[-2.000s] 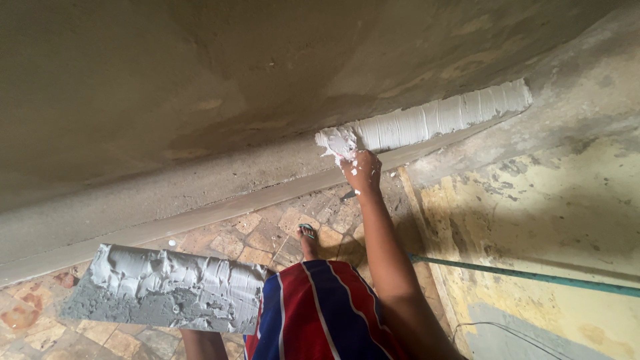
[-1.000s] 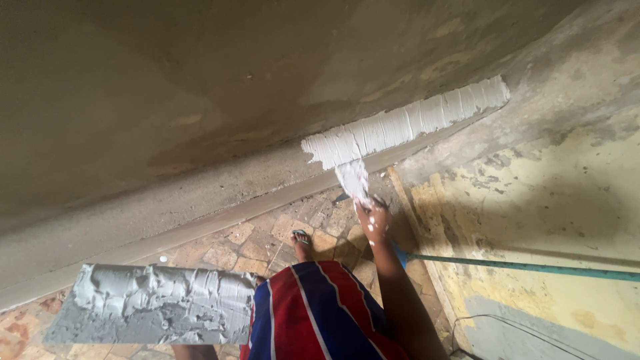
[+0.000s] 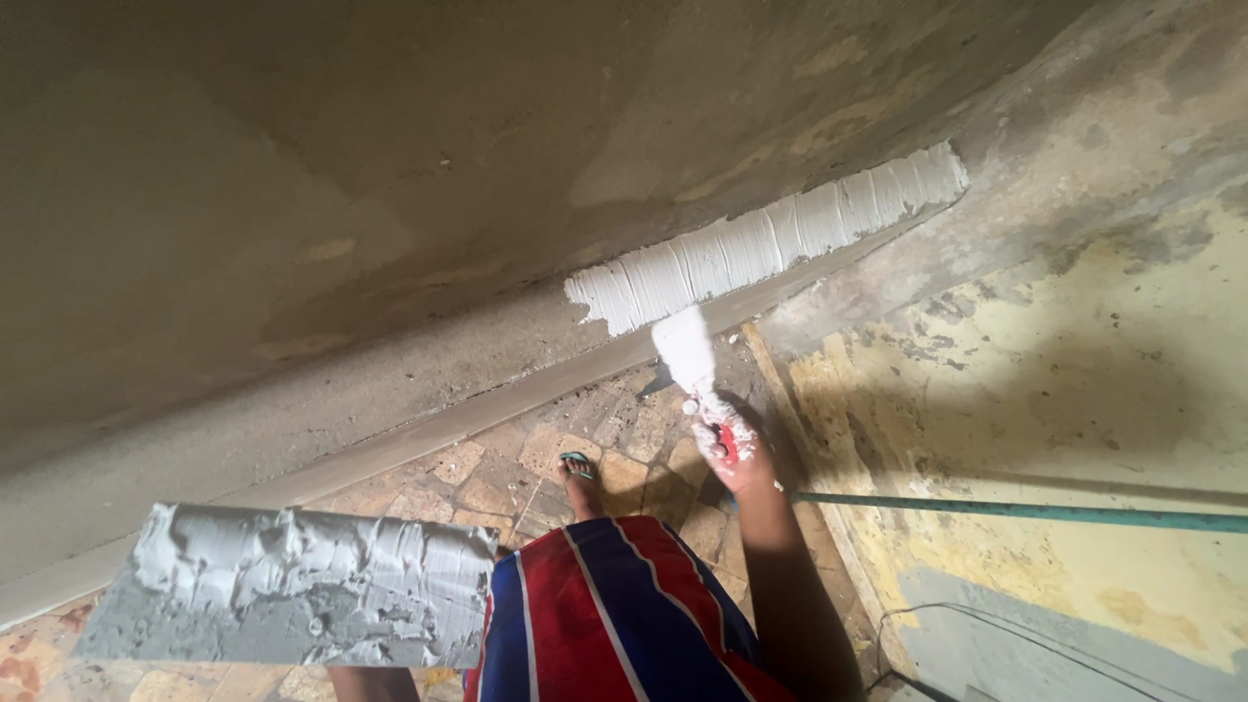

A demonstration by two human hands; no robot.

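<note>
My right hand (image 3: pixel 733 444), smeared with white paste, is closed round the red handle of a putty knife (image 3: pixel 686 353) whose blade is coated white. The blade's tip is at the lower edge of a ridged white band of filler (image 3: pixel 770 239) spread along the ledge at the wall's foot. At lower left a flat grey board (image 3: pixel 292 595) carries thick white filler along its upper half. My left forearm (image 3: pixel 375 682) runs under this board; the left hand itself is hidden beneath it.
A bare cement ledge (image 3: pixel 370 400) continues left below the grey-brown wall (image 3: pixel 341 175). Stone-paved floor (image 3: pixel 478 478) lies below, with my sandalled foot (image 3: pixel 579 473) on it. To the right are a peeling yellow wall (image 3: pixel 1063 409), a green strip (image 3: pixel 1024 509) and a thin cable (image 3: pixel 1014 634).
My right hand has moved down from the ledge, and the putty knife's blade now points up at the band's lower edge. Filler covers the spot where the hand was two seconds ago.
</note>
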